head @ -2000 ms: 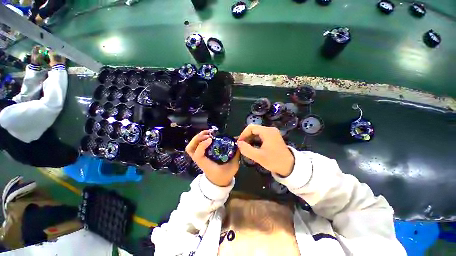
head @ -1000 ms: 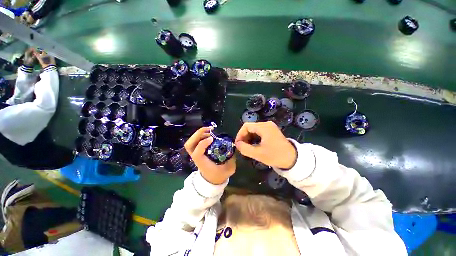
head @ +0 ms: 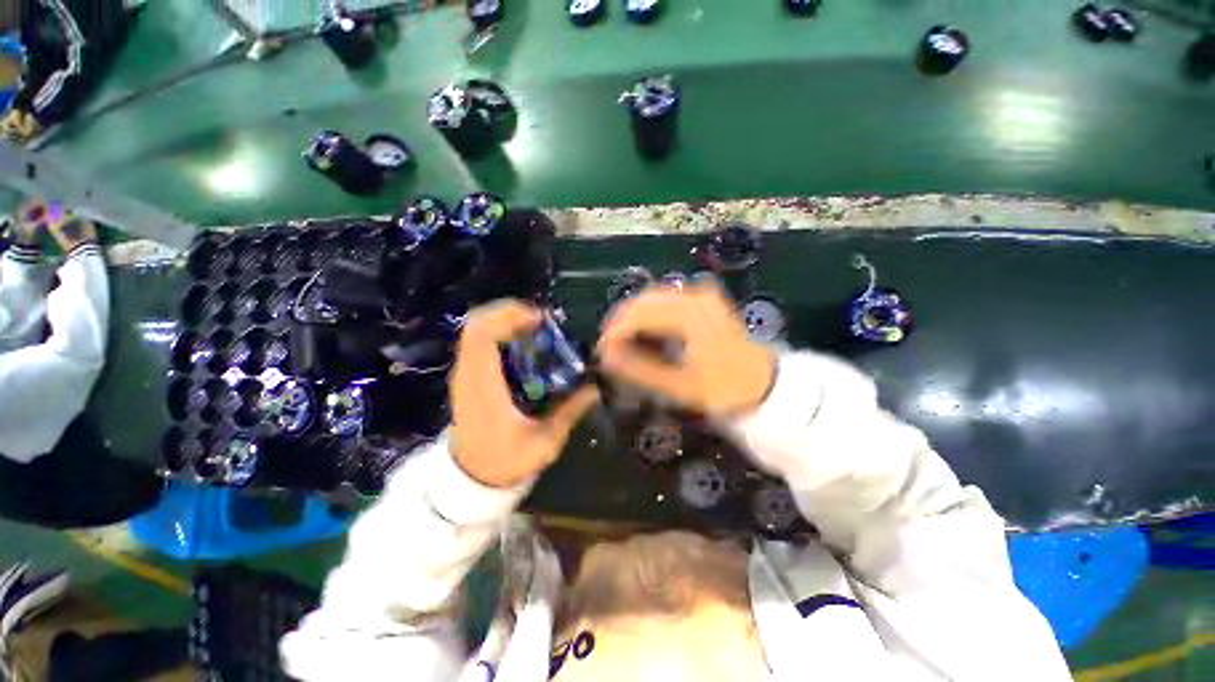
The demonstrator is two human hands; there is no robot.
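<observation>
My left hand (head: 500, 400) holds a black cylindrical housing with a round circuit board (head: 544, 362) at its top, between thumb and fingers; both are blurred. My right hand (head: 686, 349) is just right of it, thumb and fingertips close together; whether something tiny is pinched there cannot be told. Round end caps (head: 704, 482) lie on the dark bench below and behind my right hand, partly hidden by it. A part-built unit (head: 879, 317) with a board and a pale wire stands on the bench to the right.
A black blister tray (head: 247, 296) with some units in its pockets lies left. Beyond the worn metal edge (head: 853, 213), the green belt (head: 826, 133) carries black cylinders (head: 653, 113) and caps. Another person's sleeve (head: 53, 346) is at far left. Blue stools show below the bench.
The view has shifted, and the belt units appear farther left. My left hand has turned the housing, tilting its board, and its fingers are spread wider around it. My right hand remains beside it.
</observation>
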